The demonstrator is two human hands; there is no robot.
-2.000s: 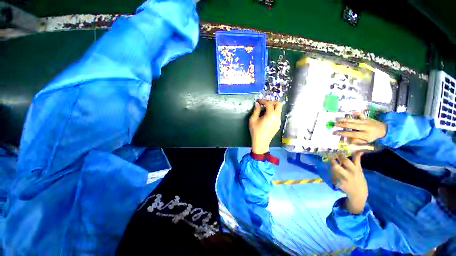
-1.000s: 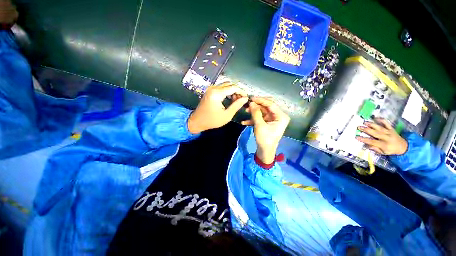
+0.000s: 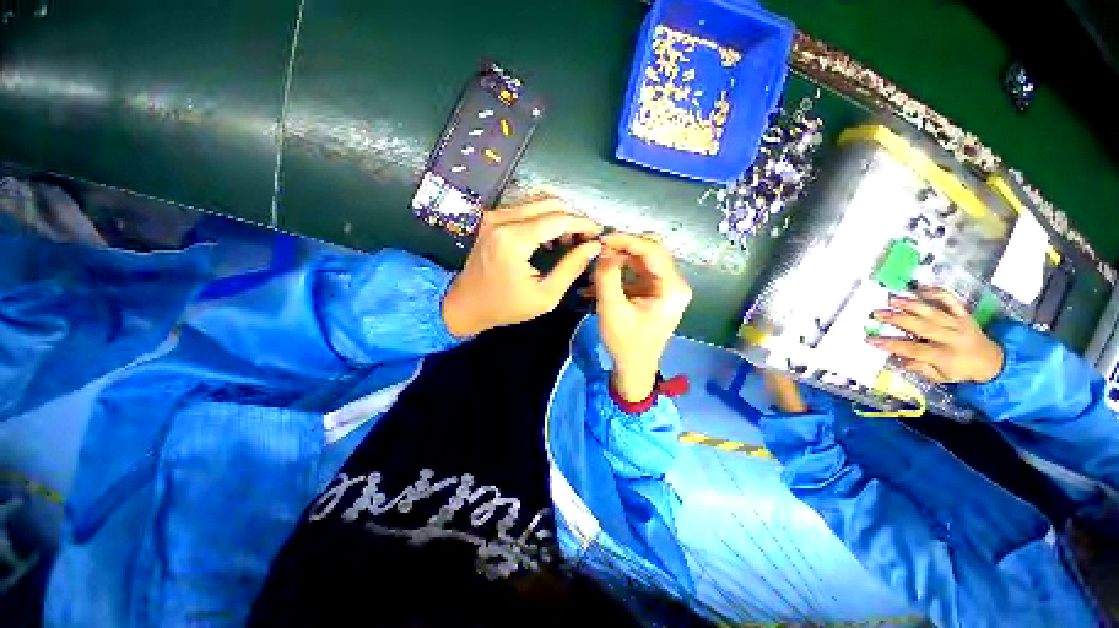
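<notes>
My left hand (image 3: pixel 522 264) and my right hand (image 3: pixel 641 301) meet fingertip to fingertip in front of my chest. A small dark piece shows between the fingertips, mostly hidden, too small to name. A black phone housing (image 3: pixel 481 150) lies on the green bench just beyond my left hand, tilted, with white and orange strips inside and a silvery lower end. The blue parts bin (image 3: pixel 733 92) stands farther right and holds many small yellow-tan pieces. A pile of loose dark and silver components (image 3: pixel 773 174) lies beside the bin.
Clear trays (image 3: pixel 847 258) with yellow tape and a green sticker (image 3: pixel 898 264) stand at right. A neighbour's hand (image 3: pixel 939 337) rests on them. The worn bench edge (image 3: pixel 908 111) runs behind. A small dark item (image 3: pixel 1017 84) lies beyond it.
Since the first frame my left hand has come to my right hand, which left the component pile. The phone housing came into view. Over the last second the hands stay together, nearly unchanged.
</notes>
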